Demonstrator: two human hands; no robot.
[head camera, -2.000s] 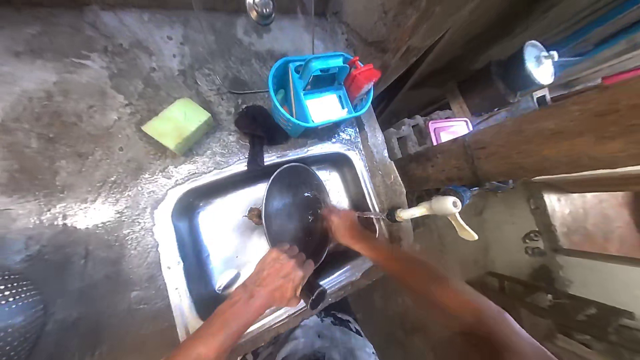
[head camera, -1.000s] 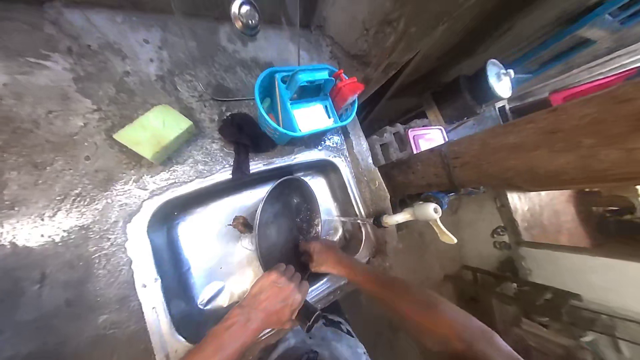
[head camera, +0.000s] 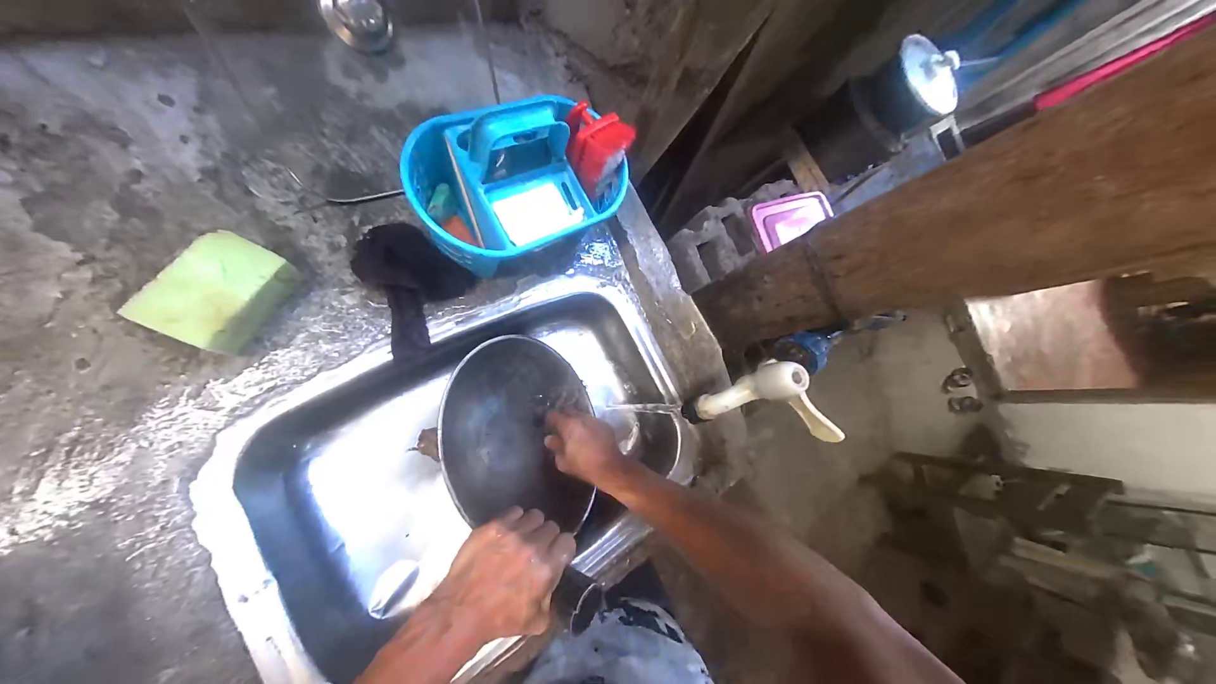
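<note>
A dark round pan (head camera: 503, 432) is tilted over the stainless steel sink (head camera: 380, 484). My left hand (head camera: 513, 570) grips its near rim, beside the short dark handle (head camera: 577, 600). Inside the pan, toward its right side, my right hand (head camera: 581, 445) has curled fingers against the surface; whether they hold anything is hidden. A thin stream of water runs from the white plastic faucet (head camera: 760, 385) toward the pan. Behind the pan, a small brown scrap (head camera: 428, 443) lies in the sink, and a shiny metal utensil (head camera: 393, 587) lies at the lower left.
On the wet concrete counter are a pale green sponge block (head camera: 211, 290), a dark cloth (head camera: 404, 275) hanging over the sink edge, and a blue caddy (head camera: 451, 249) with a red item (head camera: 600, 142). A wooden beam (head camera: 950, 209) crosses at right, near a pink container (head camera: 790, 218).
My right hand has moved about inside the pan, while my left hand keeps its hold at the rim. The pan's tilt has shifted slightly.
</note>
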